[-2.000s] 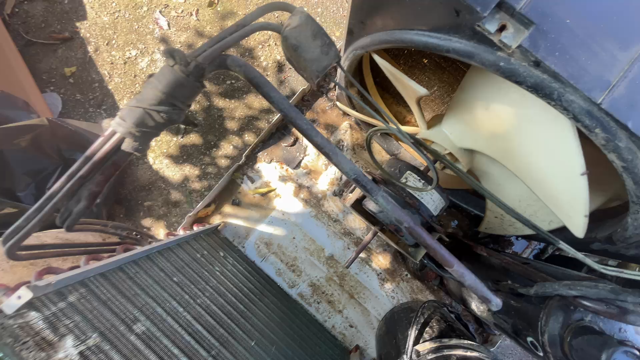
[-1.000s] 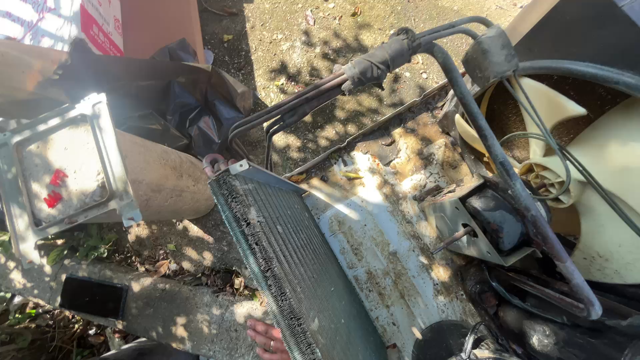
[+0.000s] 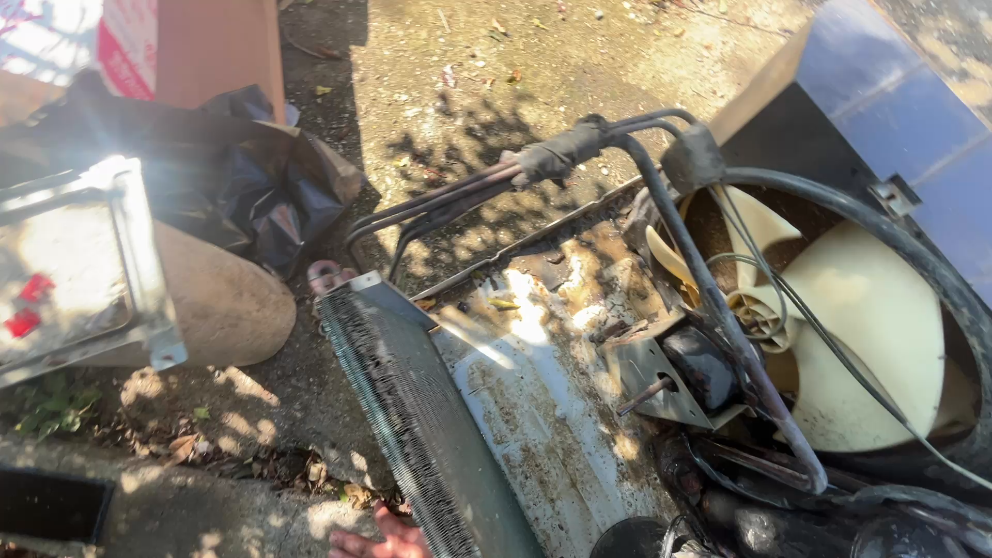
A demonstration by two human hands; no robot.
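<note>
The finned condenser coil [image 3: 434, 418] of an air-conditioner outdoor unit stands tilted on the dirty metal base pan [image 3: 542, 418]. My left hand [image 3: 380, 539] is at the bottom edge of the view, against or close beside the coil's left edge. Its fingers are partly spread, and the coil and frame edge hide the rest, so a grip is unclear. My right hand is out of view. Bent copper pipes [image 3: 465, 186] with dark wrapping [image 3: 562, 155] arch over the pan. To the right are a motor [image 3: 701, 364] on a metal bracket [image 3: 643, 376] and a cream fan [image 3: 860, 333].
A metal frame [image 3: 136, 256] and a rounded tan object [image 3: 225, 302] lie left. Behind them are black plastic [image 3: 271, 186] and a cardboard box [image 3: 217, 54]. A blue panel [image 3: 891, 85] is at upper right. Dark tubing and loose cables [image 3: 837, 341] cross the right side. A concrete edge [image 3: 232, 504] runs below.
The coil shows its broad face two seconds ago and now stands more edge-on. My left hand has come into view beside it. The view has shifted left, then partly back.
</note>
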